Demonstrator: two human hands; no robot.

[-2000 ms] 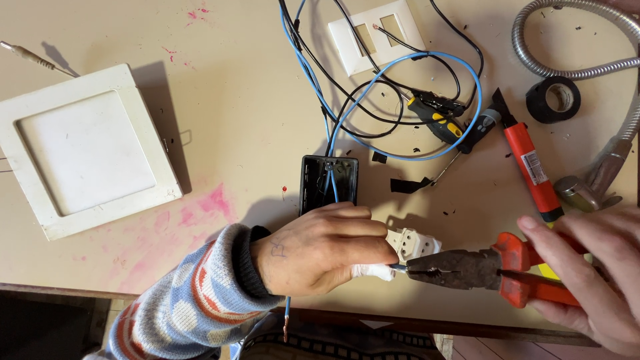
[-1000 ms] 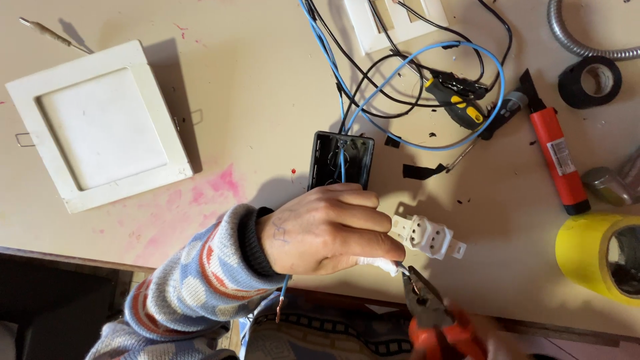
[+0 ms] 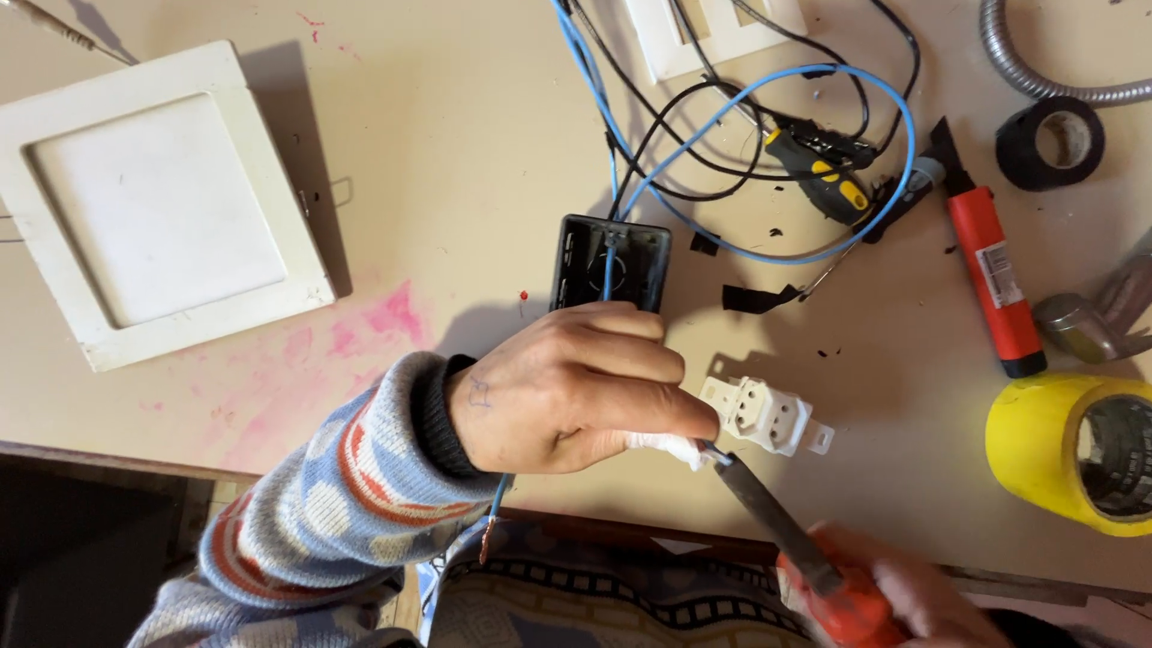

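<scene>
My left hand (image 3: 576, 387), its thumb wrapped in white material, pinches a wire end (image 3: 717, 454) between thumb and index finger. Red-handled pliers (image 3: 778, 517) are in my right hand (image 3: 886, 576), with their jaw tips at that wire end. Just above my left hand lies a black plastic electrical box (image 3: 614, 261) with a blue wire running into it; the hand hides its lower part. A white double socket module (image 3: 763, 414) rests on the table beside my left fingertips. Below my left wrist hangs a blue wire with a bare copper end (image 3: 487, 540).
A white square panel light (image 3: 162, 207) lies at left. Looped blue and black wires (image 3: 720, 135), a white faceplate (image 3: 711, 36) and a yellow-black screwdriver (image 3: 823, 180) are at the top. At right are a red cutter (image 3: 994, 279), black tape (image 3: 1050, 144) and yellow tape (image 3: 1035, 450).
The pliers in my right hand have swung from the right of my left fingertips to below and right of them. My left hand keeps its pinch. The yellow tape has come into fuller view.
</scene>
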